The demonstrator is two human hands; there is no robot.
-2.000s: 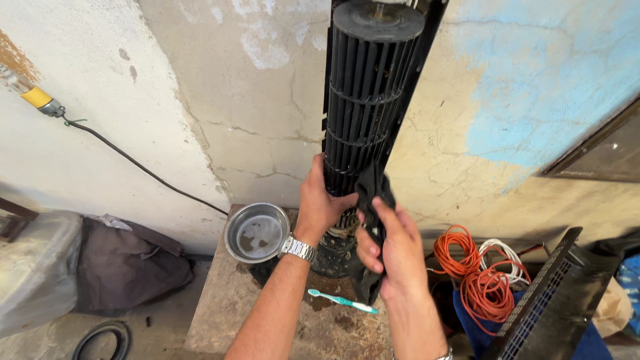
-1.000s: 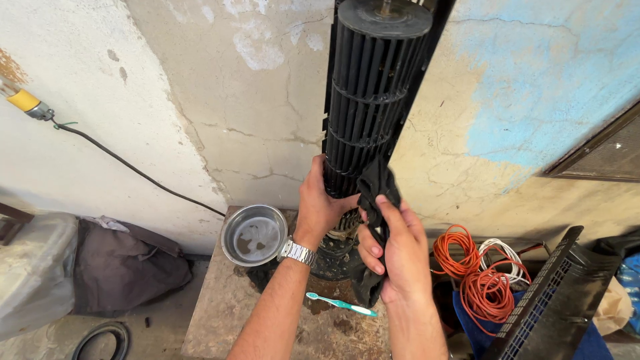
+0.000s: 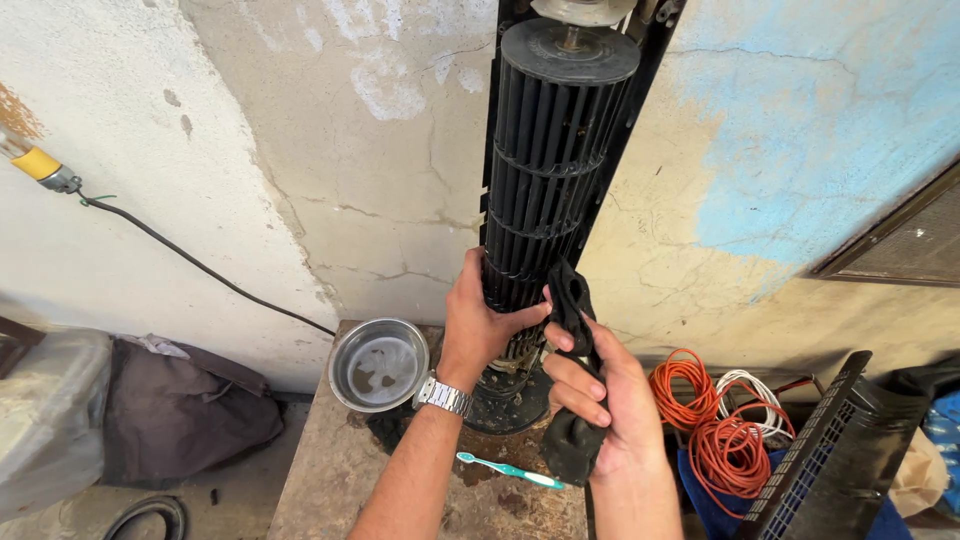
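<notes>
A black cylindrical blower wheel of a tower fan (image 3: 551, 157) stands upright against its black housing. My left hand (image 3: 480, 322) is wrapped around the wheel's lower part, thumb across its front. In my right hand (image 3: 607, 390) is a bunched black cloth (image 3: 574, 442), its upper end touching or very close to the wheel's right side. Below the wheel, the round black fan base (image 3: 510, 409) rests on a worn wooden table (image 3: 322, 465). A teal and white toothbrush (image 3: 510, 470) lies in front of the base. Left of my left wrist sits a metal bowl (image 3: 379, 365) of cloudy liquid.
Behind the fan is a cracked, peeling wall (image 3: 390, 225). Orange cords (image 3: 727, 450), a white cord (image 3: 757, 397) and a black slotted fan cover (image 3: 832, 457) are at the right. A lamp on a black cable (image 3: 195, 262) hangs left, above a dark cloth bag (image 3: 180, 420).
The cloth's upper end has shifted slightly in my right hand beside the wheel. My left hand keeps its hold on the wheel's lower part.
</notes>
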